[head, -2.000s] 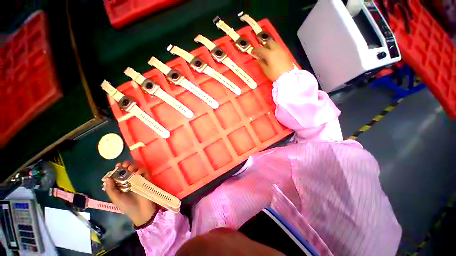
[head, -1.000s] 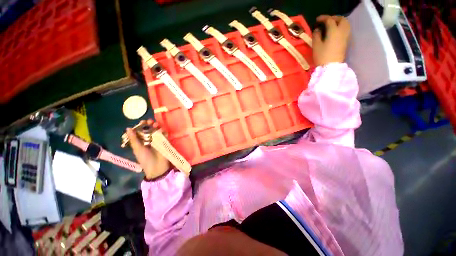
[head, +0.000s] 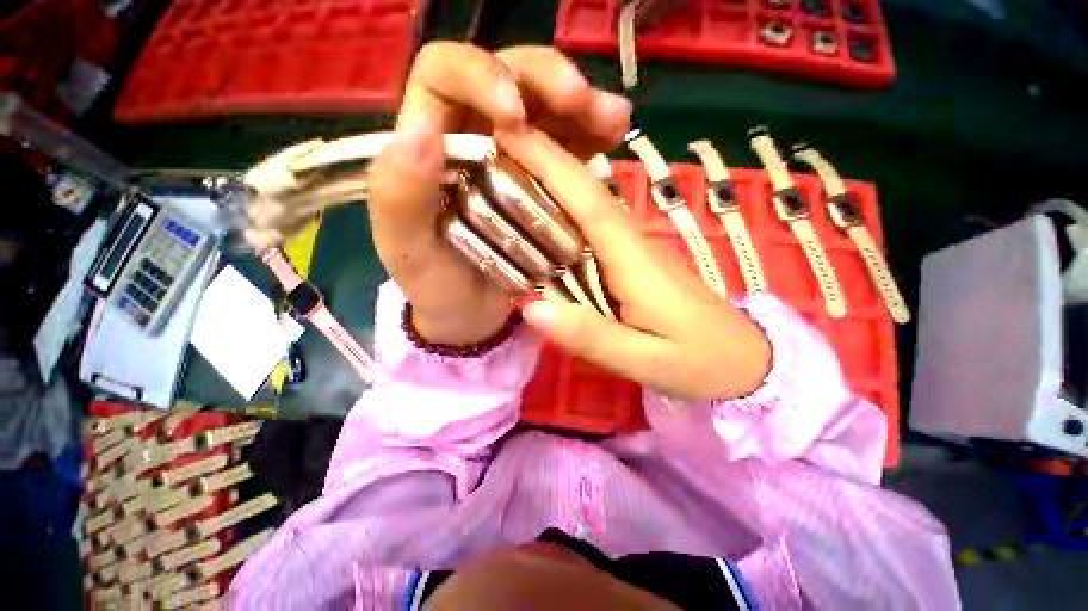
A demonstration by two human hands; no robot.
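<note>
Both my hands are raised close to the camera, around a stack of smartwatches (head: 513,227) with rose-gold sides. My left hand (head: 436,227) grips the stack from the left, its cream straps (head: 322,167) hanging out to the left. My right hand (head: 650,298) holds the stack from the right, fingers curled over the top. Below and behind, a red compartment tray (head: 764,346) carries several cream-strapped watches (head: 787,203) in a row, case backs up. The hands hide the tray's left part.
A calculator (head: 153,265), white paper (head: 242,332) and a pink-strapped watch (head: 306,298) lie left. A full red tray (head: 179,507) is at lower left. More red trays (head: 274,54) lie at the back, one holding watch cases (head: 778,30). A white machine (head: 990,322) stands right.
My right hand has moved from beside the machine to the stack. My left hand has lifted the stack up close to the camera. The view has shifted, showing more of the back trays.
</note>
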